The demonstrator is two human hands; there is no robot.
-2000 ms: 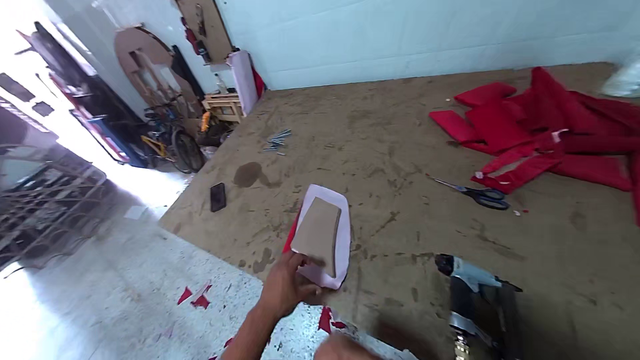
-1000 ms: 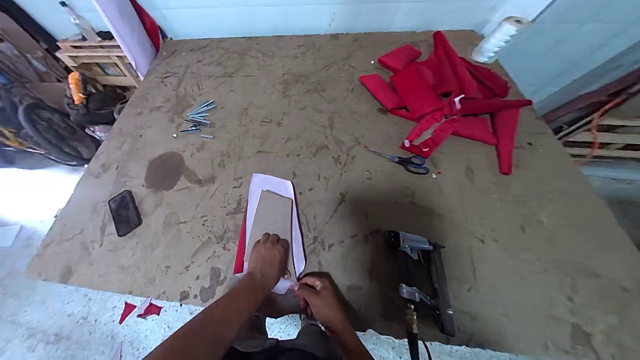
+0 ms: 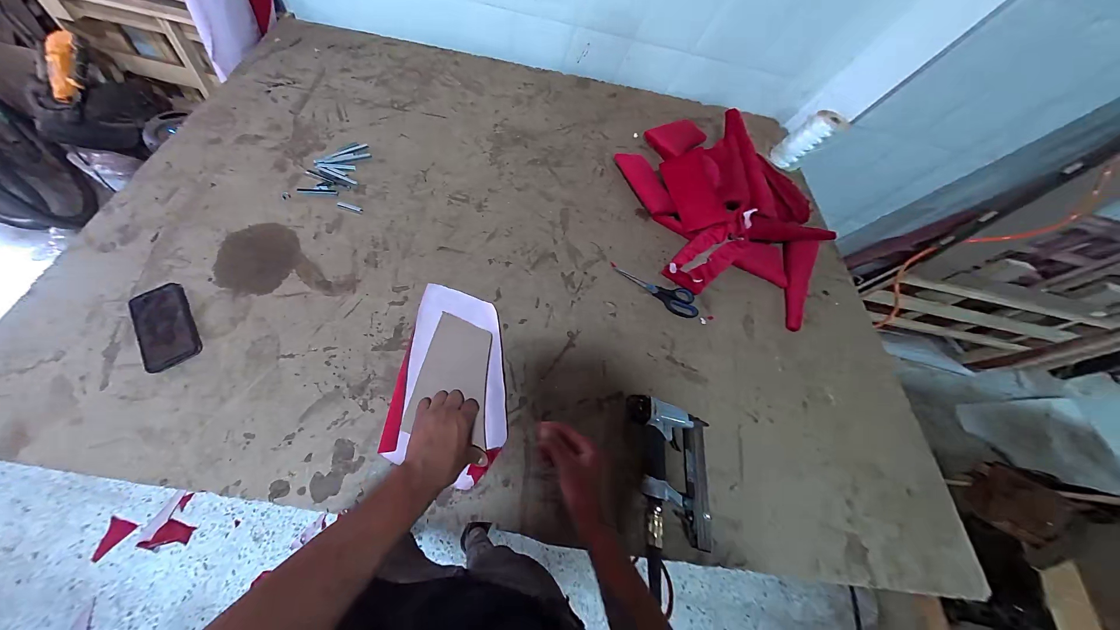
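Note:
My left hand (image 3: 444, 435) presses on the lower end of a tan tapered board (image 3: 455, 354), which lies on a white-backed red fabric piece (image 3: 430, 317) near the table's front edge. Red shows along the fabric's left side and at its lower right corner, by my left thumb. My right hand (image 3: 569, 451) is off the fabric, between it and a pneumatic stapler (image 3: 678, 468) with a hose fitting; its fingers look loosely curled, and I see nothing in them. Blue-handled scissors (image 3: 669, 296) lie farther back, beside a heap of red padded pieces (image 3: 700, 188).
The brown worktable (image 3: 490, 149) also bears loose staple strips (image 3: 337, 169), a dark phone (image 3: 165, 327) at the left and a white spool (image 3: 809, 140) at the back right corner. Red fabric scraps (image 3: 166, 534) lie on the floor. A wooden pallet (image 3: 989, 311) stands at the right.
My right hand has left the lower edge of the fabric and moved right, towards the stapler. My left hand stays on the board. The view has swung since the oldest frame.

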